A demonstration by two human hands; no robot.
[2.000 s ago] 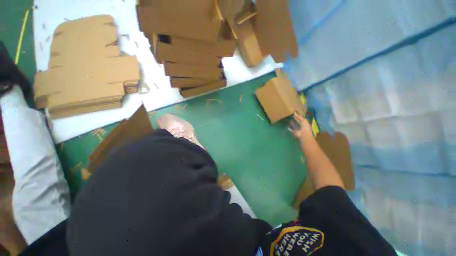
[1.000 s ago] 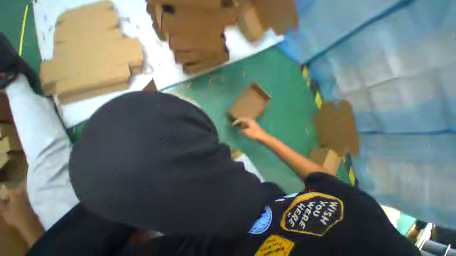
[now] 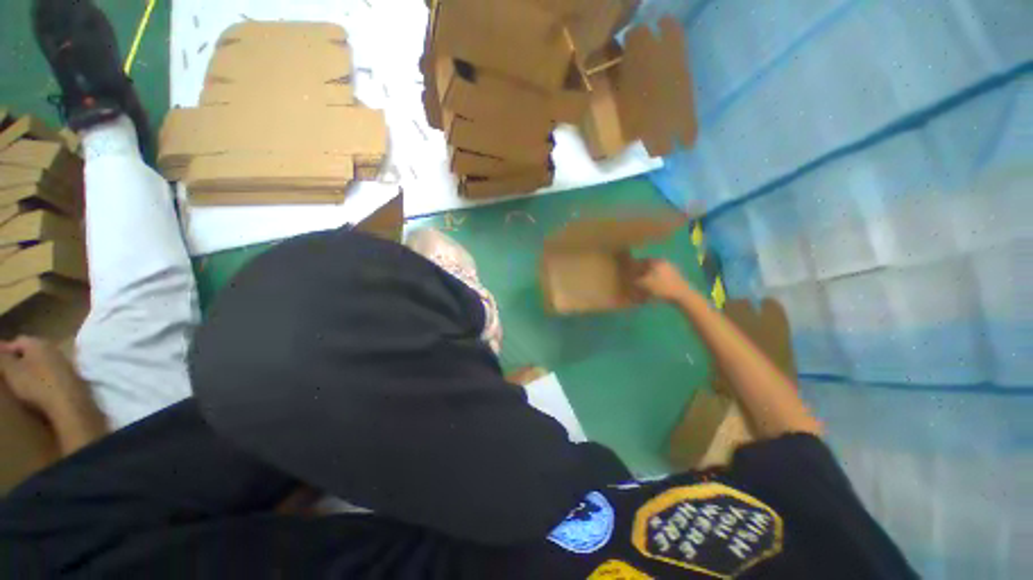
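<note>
My right hand (image 3: 655, 279) reaches out over the green floor and grips the right side of a small brown cardboard box (image 3: 589, 281). The box is blurred. Its tray opening faces up towards me and its lid flap stands out at the far side. My left hand is not in view. A hand at the left edge appears to be another person's.
Flat blanks (image 3: 272, 142) lie stacked on a white sheet (image 3: 232, 227). Nested brown boxes (image 3: 498, 108) lie beyond my foot. Another open box (image 3: 708, 428) is near my right arm. Blue-white plastic sheeting (image 3: 906, 227) hangs at right. A person's white-trousered leg (image 3: 136, 272) is at left.
My right hand has moved the box from near the striped tape towards my leg, then slightly back right. The box has turned, and its open inside now shows. The view has shifted.
</note>
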